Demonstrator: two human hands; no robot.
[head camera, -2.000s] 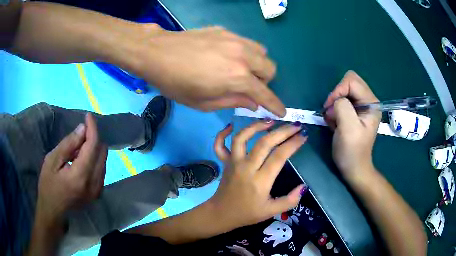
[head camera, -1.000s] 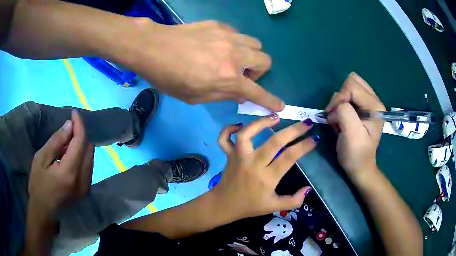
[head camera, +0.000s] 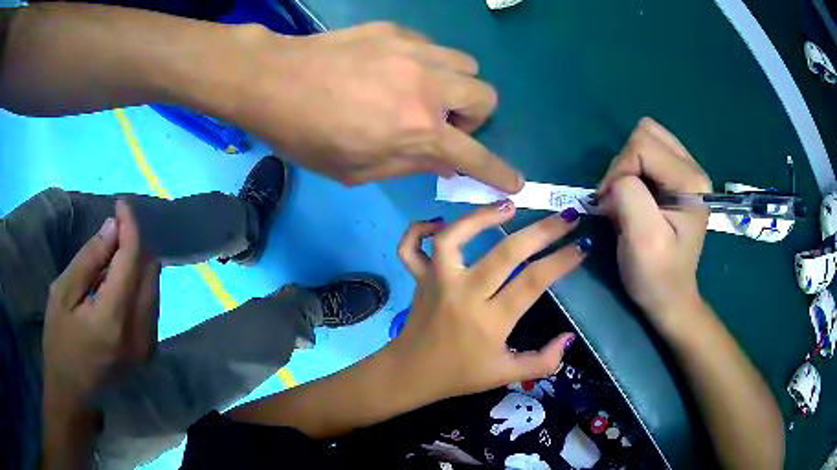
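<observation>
A narrow white paper strip (head camera: 473, 190) lies on the dark green surface, with dark handwriting near its middle. My right hand (head camera: 656, 216) comes from the lower right, closed around a slim clear pen (head camera: 734, 201), its tip at the writing. My left hand (head camera: 482, 298), with dark nail polish, is spread palm down. One or two fingertips rest at the strip's lower edge; the others are apart, holding nothing. A white-and-blue shell (head camera: 769, 226) lies at the strip's right end, partly behind the pen.
Another person's hand (head camera: 385, 106) reaches from the upper left, a fingertip on the strip. That person's other hand (head camera: 106, 312) is raised at lower left. Several white shells (head camera: 806, 387) lie along the right edge. A pale curved strip (head camera: 780, 83) crosses the surface. Blue floor shows left.
The view has shifted slightly, so the shell at the top is nearly out of the picture. The writing has grown to more marks. The hands keep nearly the same places.
</observation>
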